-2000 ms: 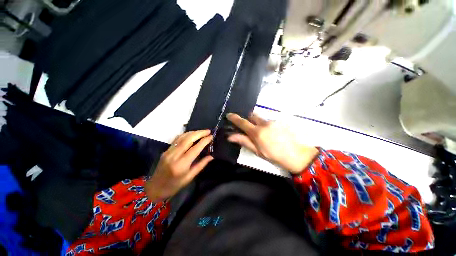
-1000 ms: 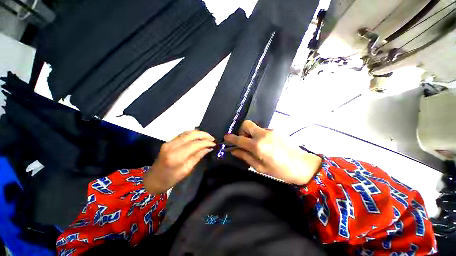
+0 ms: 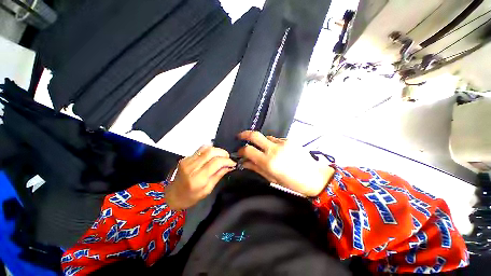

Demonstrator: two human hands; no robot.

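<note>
A long black fabric panel [image 3: 237, 102] lies from the top of the view down to my lap, with a silvery zipper [image 3: 267, 86] running along it. My left hand [image 3: 200, 175] pinches the panel's near end by the zipper's lower end. My right hand [image 3: 277, 164] pinches the same end from the right, fingertips almost touching the left ones. What lies between the fingertips is too small and dark to tell. Small snips [image 3: 322, 156], only a dark handle loop and thin line showing, stick out by my right hand; I cannot tell if it holds them.
A pile of black cut strips [image 3: 129, 54] lies at the upper left, with a single strip [image 3: 196, 75] beside it. The cream sewing machine [image 3: 430, 32] stands at the upper right. A glossy black heap [image 3: 482, 215] is at the far right, blue material [image 3: 16, 226] at lower left.
My right hand has come left to meet my left hand at the zipper's lower end, and its fingers now cover that end. A dark loop now shows beside my right wrist.
</note>
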